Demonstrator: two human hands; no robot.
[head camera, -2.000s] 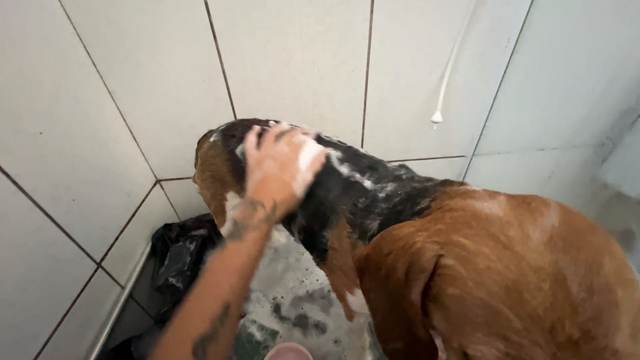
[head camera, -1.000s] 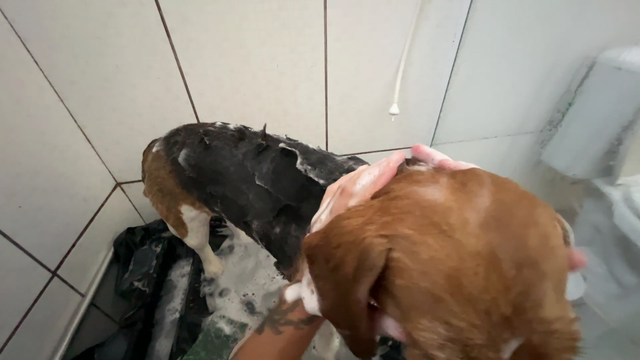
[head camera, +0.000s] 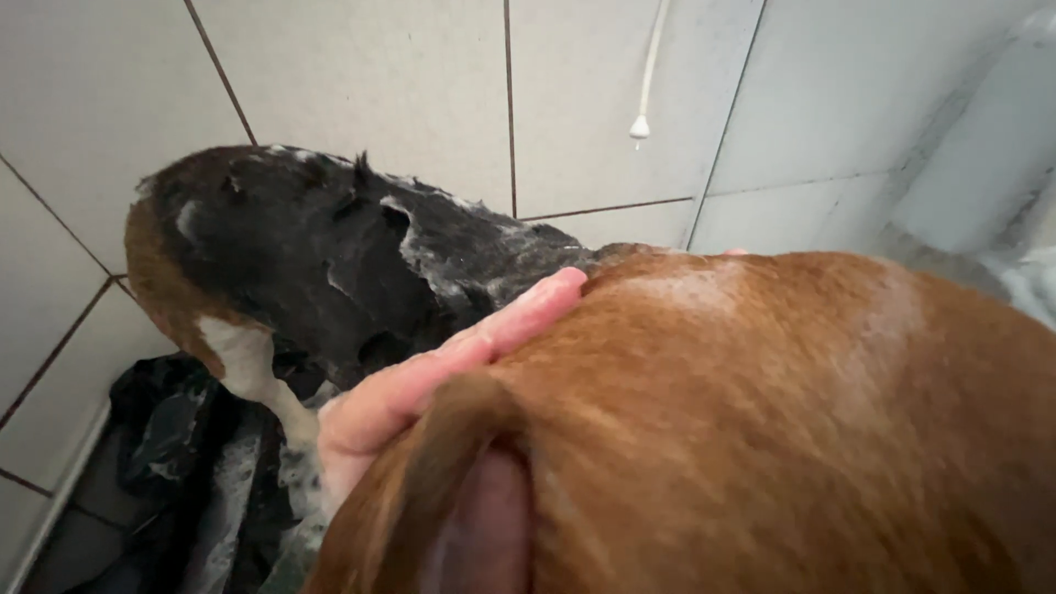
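A wet brown, black and white dog (head camera: 767, 396) stands before me, its brown head large and close at the lower right. Lather streaks the black coat of its back (head camera: 297, 239). My left hand (head camera: 437, 371) lies flat against the side of the neck, behind the raised ear (head camera: 462, 462), fingers extended; its thumb and wrist are hidden by the head. Beyond the top of the head a tiny bit of pink, seemingly a fingertip of my right hand (head camera: 736, 251), shows; the rest of that hand is hidden.
Pale tiled walls (head camera: 371, 74) meet in a corner behind the dog. A white cord (head camera: 652, 66) with a dripping end hangs at the wall. Dark, wet plastic-like material (head camera: 165, 421) and suds (head camera: 231, 487) lie on the floor at lower left. A pale fixture (head camera: 973, 157) stands at right.
My left hand was on the dog's rump two seconds ago, then at its neck, where it remains. The dog's head now fills more of the view and hides more of both hands.
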